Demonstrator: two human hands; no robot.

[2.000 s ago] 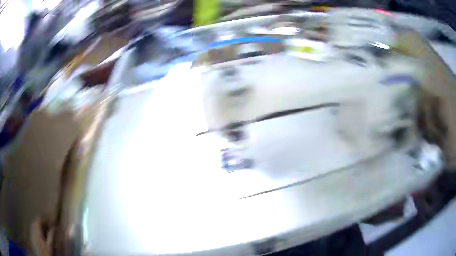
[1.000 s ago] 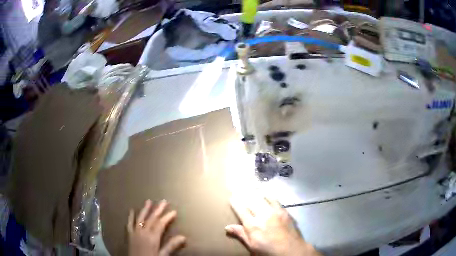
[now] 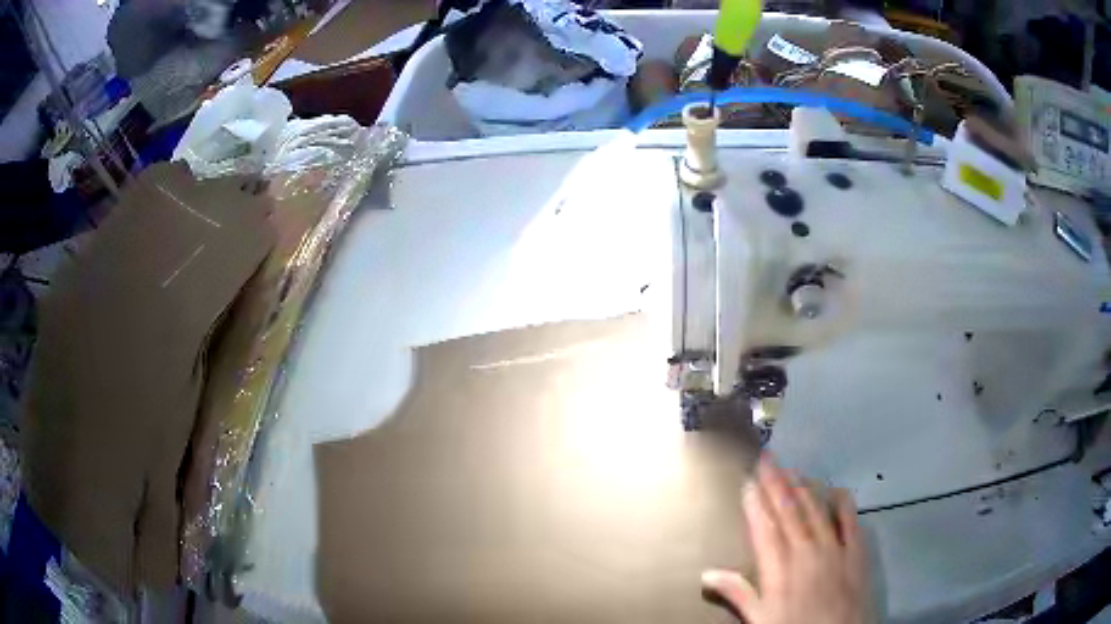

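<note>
A brown garment panel (image 3: 487, 488) lies flat on the white machine table, with a pale marked line near its upper edge. Its right part reaches the needle area of the cream lockstitch machine (image 3: 877, 317). My right hand (image 3: 804, 542) rests at the panel's right edge, just below the presser foot, with fingers extended and the thumb on or close to the cloth. Whether it grips the edge is unclear. My left hand is not in view. A bright lamp glare covers the middle of the panel.
More brown panels (image 3: 110, 366) lie at the left beside a clear plastic-covered edge (image 3: 274, 354). A white tub (image 3: 420, 92) behind the machine holds dark and white cloth and brown bundles. A yellow-green rod stands behind the machine head, near a blue tube (image 3: 841, 107).
The panel has moved right and its edge is now at the needle area. My right hand has moved right with it. My left hand has left the view. The camera view has shifted.
</note>
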